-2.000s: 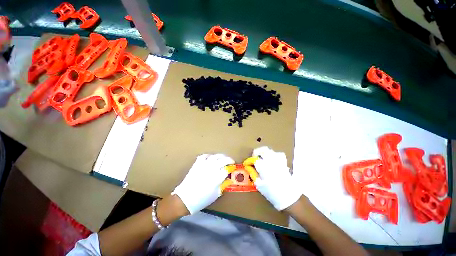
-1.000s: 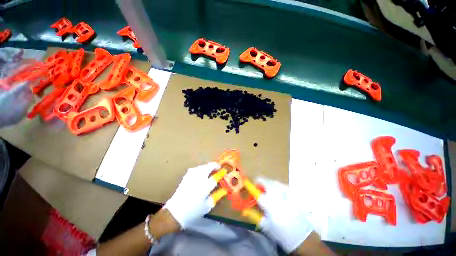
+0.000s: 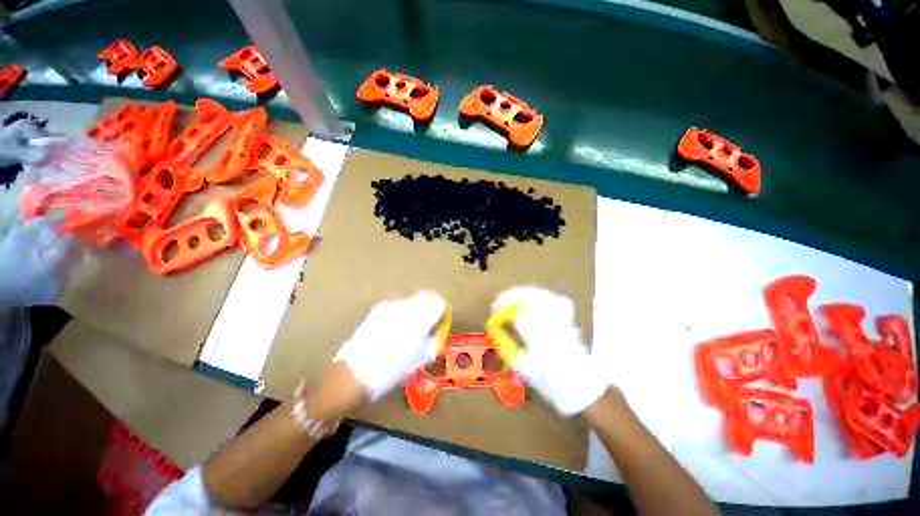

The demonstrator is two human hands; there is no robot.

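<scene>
An orange-red controller shell [image 3: 465, 364] lies on the cardboard mat [image 3: 353, 267] between my hands, its two grips pointing toward me. My left hand [image 3: 395, 341], in a white glove with yellow fingertips and a bead bracelet at the wrist, is at the shell's upper left. My right hand [image 3: 550, 348], gloved alike, is at its upper right. Fingers are bent at both upper corners; the fingertips are blurred, and whether they grip the shell or a small part cannot be told. A heap of small black parts [image 3: 469, 210] lies on the mat beyond the hands.
Shells [image 3: 264, 224] are piled on the left cardboard, where another worker's gloved hands [image 3: 30, 227] hold one. More shells [image 3: 772, 421] lie on the white surface at right. The green belt [image 3: 605, 81] carries spaced shells. A grey post [image 3: 288, 66] stands at its edge.
The shell was tilted between my hands and now lies level, grips toward me. My right hand has moved up to its upper corner. The lone black part near the heap is gone. Belt shells have shifted left.
</scene>
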